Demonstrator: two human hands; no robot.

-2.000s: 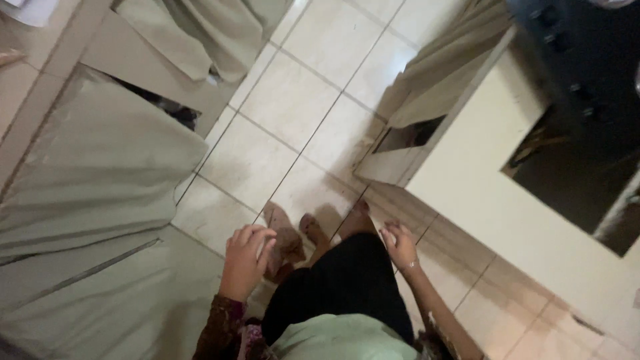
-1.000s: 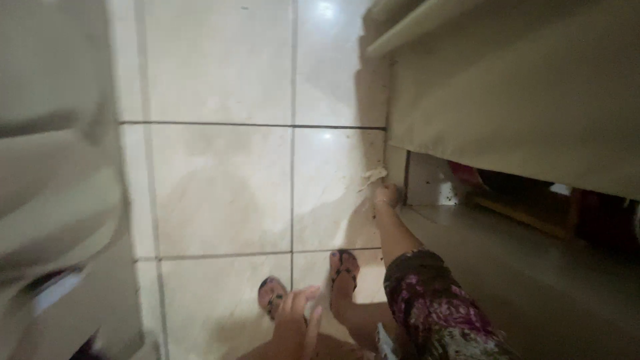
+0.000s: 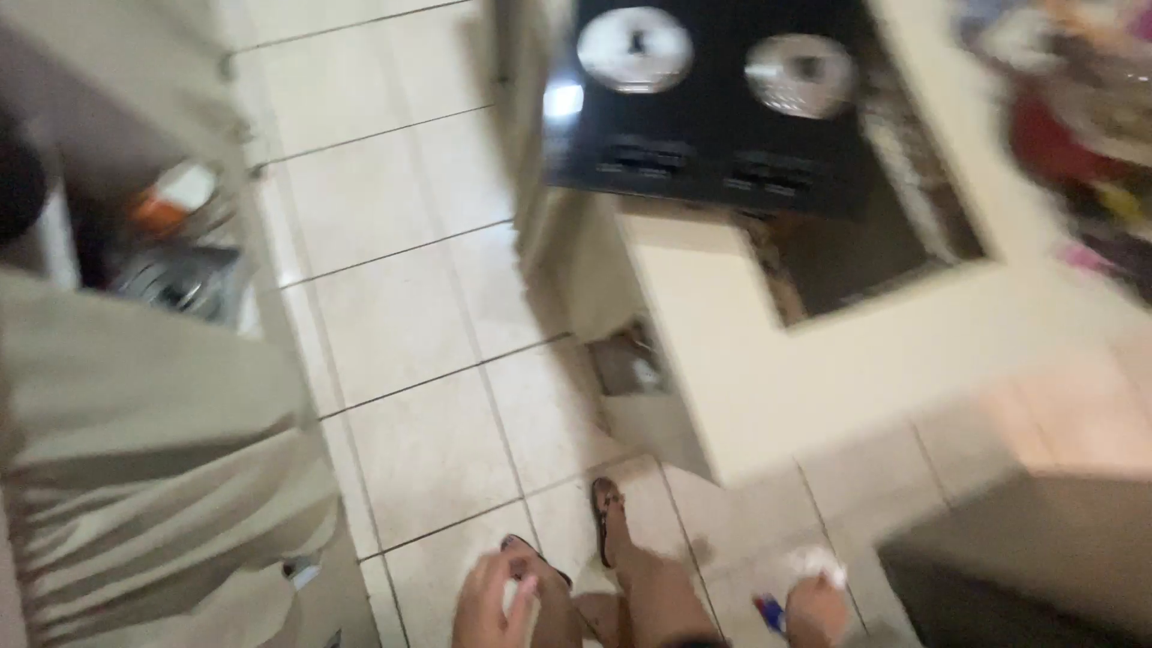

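Observation:
My left hand [image 3: 495, 598] is low in the head view, above my left leg, its fingers partly bent. A pale patch shows between its fingers, too blurred to tell whether it is an object. Lower right, my right hand [image 3: 817, 610] is closed on a crumpled white piece, paper or cloth [image 3: 821, 567]. Just left of that hand is a small blue and red item [image 3: 769, 612]; whether the hand touches it is unclear. Both hands are blurred and cut by the lower edge.
A black cooktop [image 3: 711, 108] lies across a cream counter [image 3: 864, 378] with a rectangular cutout. Grey-green curtains [image 3: 162, 450] cover shelves at left, where assorted items show. Tiled floor [image 3: 405, 315] runs between. A dark-sided block [image 3: 1035, 558] stands lower right, blurred clutter upper right.
My right hand, down by the cabinet base with the pale piece one second ago, has come away from there and is now lower right with a white piece. The view has swung and risen.

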